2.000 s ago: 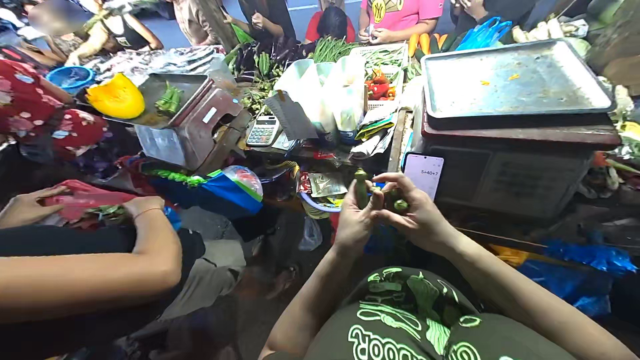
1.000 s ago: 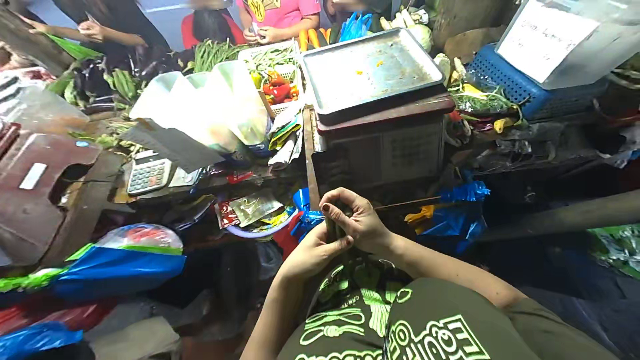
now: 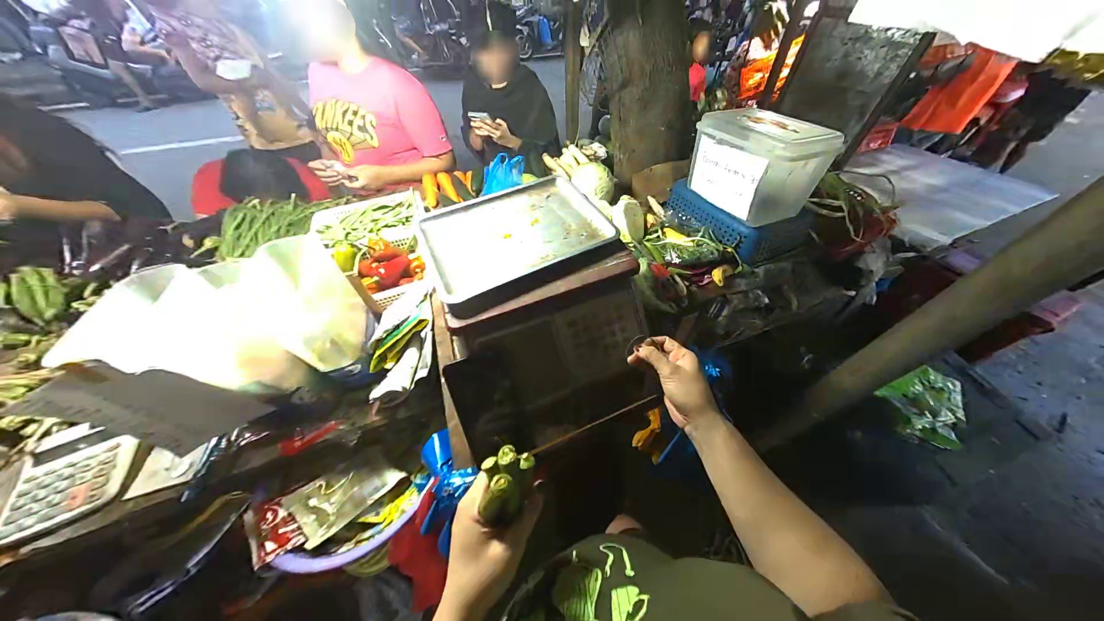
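Note:
My left hand [image 3: 492,539] is closed around a small bunch of green vegetables, perhaps okra [image 3: 506,483], with the cut stem ends up. Out to the right, my right hand [image 3: 674,375] is raised in front of the weighing scale [image 3: 552,332], thumb and fingers pinched on a small dark loop, perhaps a rubber band [image 3: 640,345]. A thin brownish line runs between the two hands; whether it is a cord or part of the stand cannot be told. On top of the scale lies a metal tray [image 3: 522,237] with small scraps on it.
Red peppers [image 3: 388,266], string beans [image 3: 267,226] and plastic bags [image 3: 224,310] lie left of the scale. A calculator [image 3: 73,483] and a purple-rimmed basin [image 3: 345,552] are lower left. At right stand a clear bin [image 3: 763,164] on a blue crate [image 3: 733,220] and a slanting pole [image 3: 940,319]. People stand beyond.
My hands were together in the earlier frames; now they are apart, the right one out to the right. The view has swung right.

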